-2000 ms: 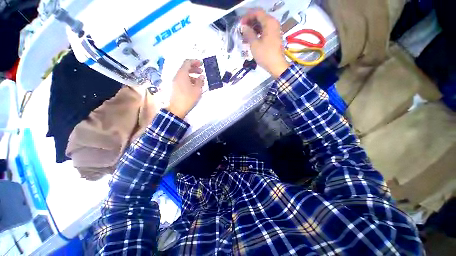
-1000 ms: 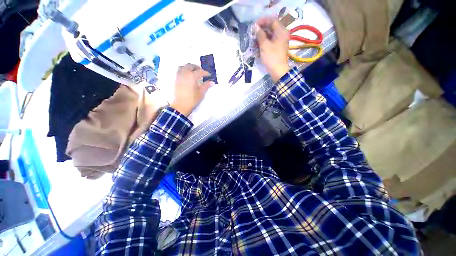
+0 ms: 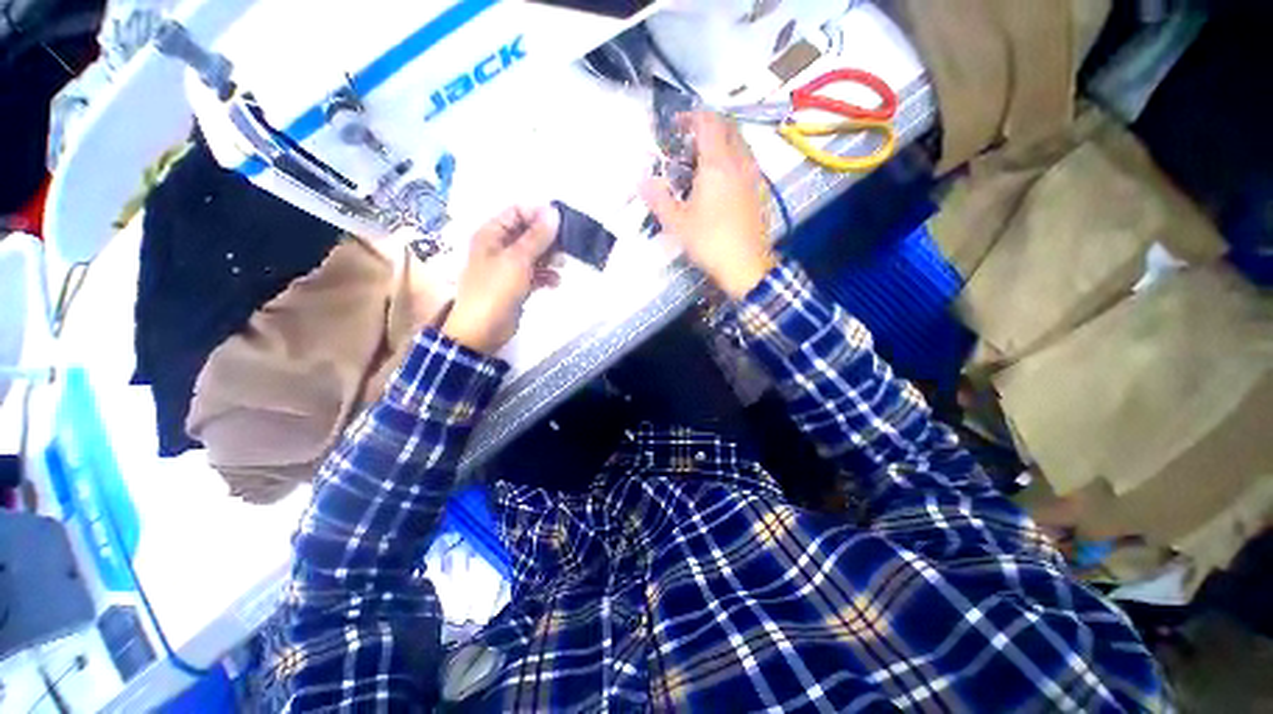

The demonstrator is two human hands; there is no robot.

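Observation:
My left hand [image 3: 511, 268] holds a small black strip [image 3: 582, 236] between thumb and fingers, just above the white table right of the needle area [image 3: 419, 209]. My right hand [image 3: 718, 200] is over the table to the right, its fingers at small dark items [image 3: 676, 119]; whether it grips one cannot be made out. A tan fabric piece [image 3: 300, 370] lies left of my left hand, with black sparkly fabric [image 3: 224, 265] behind it.
Scissors with red and yellow handles [image 3: 842, 123] lie at the table's right side. The white machine with "JACK" lettering [image 3: 475, 77] stands behind my hands. Khaki fabric pieces [image 3: 1117, 349] are stacked at the right. The ruler-marked table edge [image 3: 600, 339] runs in front.
My left hand has picked up the black strip and tilted it. My right hand has moved down and left, away from the scissors' handles.

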